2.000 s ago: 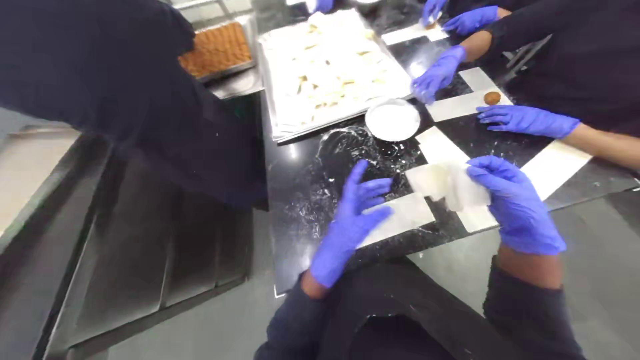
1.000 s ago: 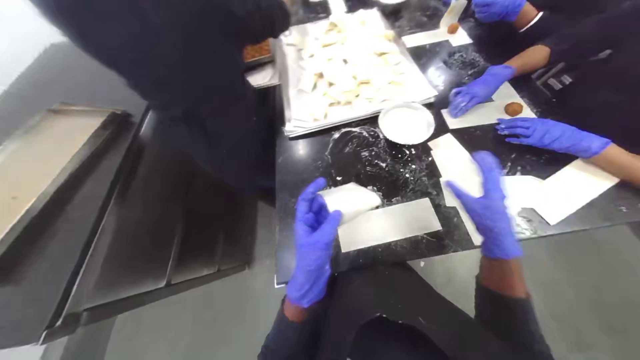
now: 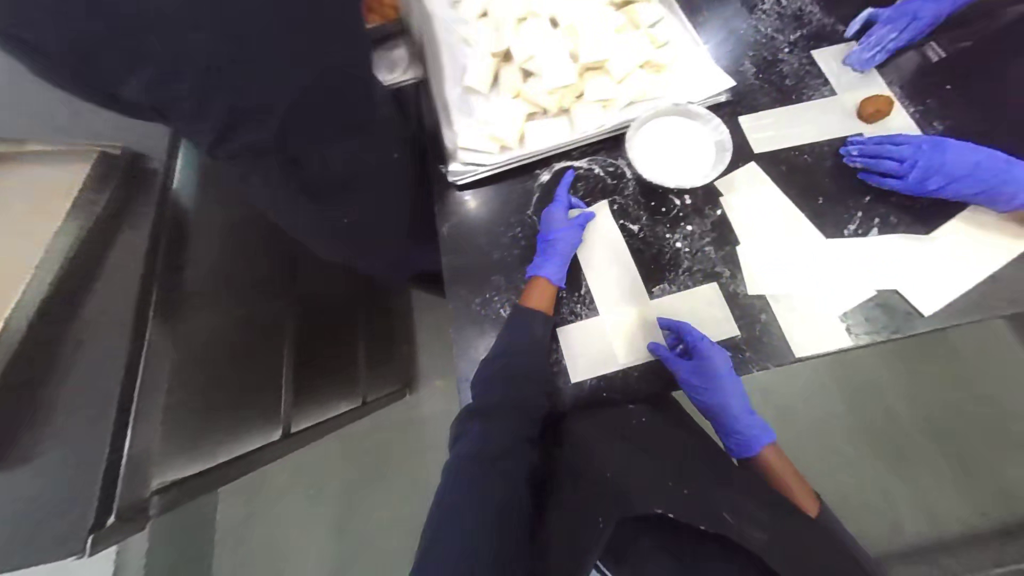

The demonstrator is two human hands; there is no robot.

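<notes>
Two pale strips of pastry sheet lie crossed on the dark tabletop, the upright strip [image 3: 612,260] over the flatter-lying strip [image 3: 696,312]. My left hand [image 3: 560,232], in a blue glove, has its thumb and fingers at the far end of the upright strip, with the index finger stretched out. My right hand [image 3: 704,376], also gloved in blue, is at the near end where the strips overlap, fingers curled by the edge; whether it pinches the sheet I cannot tell. Past the strips stands a round bowl of white powder or cream [image 3: 678,146].
A lined metal tray [image 3: 512,164] of pale folded pieces stands beyond. More pastry strips [image 3: 776,232] overlap at the right. A co-worker's gloved hands [image 3: 932,168] are by crossed strips with a brown ball of filling [image 3: 875,109]. Another person in dark clothing stands at the left.
The strip that was bunched or folded in my hands now lies stretched across the flat strip. My left hand has reached forward, and my right hand has come in to the crossing.
</notes>
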